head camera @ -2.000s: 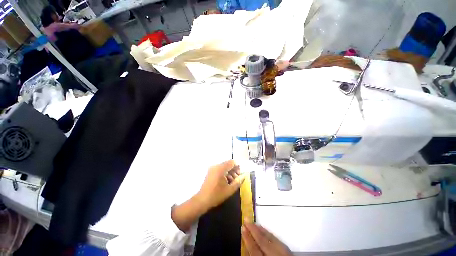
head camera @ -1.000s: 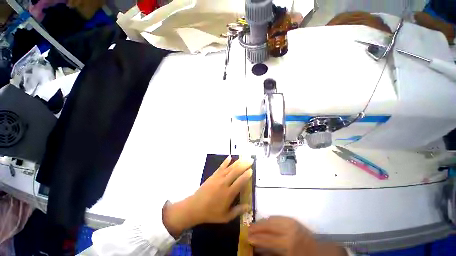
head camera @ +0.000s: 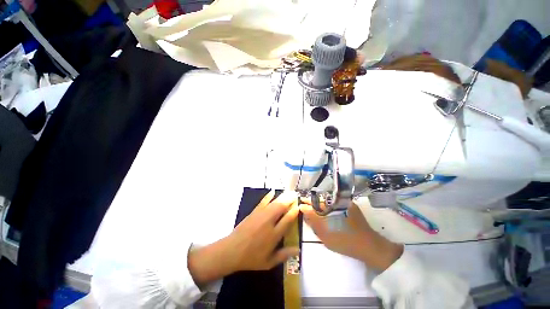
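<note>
A black fabric panel (head camera: pixel 250 289) lies on the white machine bed, its far end near the needle area. A yellow strip (head camera: pixel 292 283) lies lengthwise along its right edge. My left hand (head camera: pixel 256 238) rests flat on the panel and strip, fingers spread, fingertips near the presser foot. My right hand (head camera: pixel 344 229) is at the right of the strip's far end, fingertips close to the needle area, partly behind the metal parts of the sewing machine (head camera: pixel 398 130). Whether its fingers pinch anything is hidden. The needle is not clearly visible.
A large black drape (head camera: pixel 90 151) covers the table's left side. Pink and blue thread snips (head camera: pixel 416 218) lie right of my right hand. Cream fabric (head camera: pixel 241 36) is heaped behind the machine. A blue object (head camera: pixel 509 51) stands at the back right.
My right hand has moved from the strip's near part forward to the needle area. My left hand stays on the panel and strip. The camera view has shifted.
</note>
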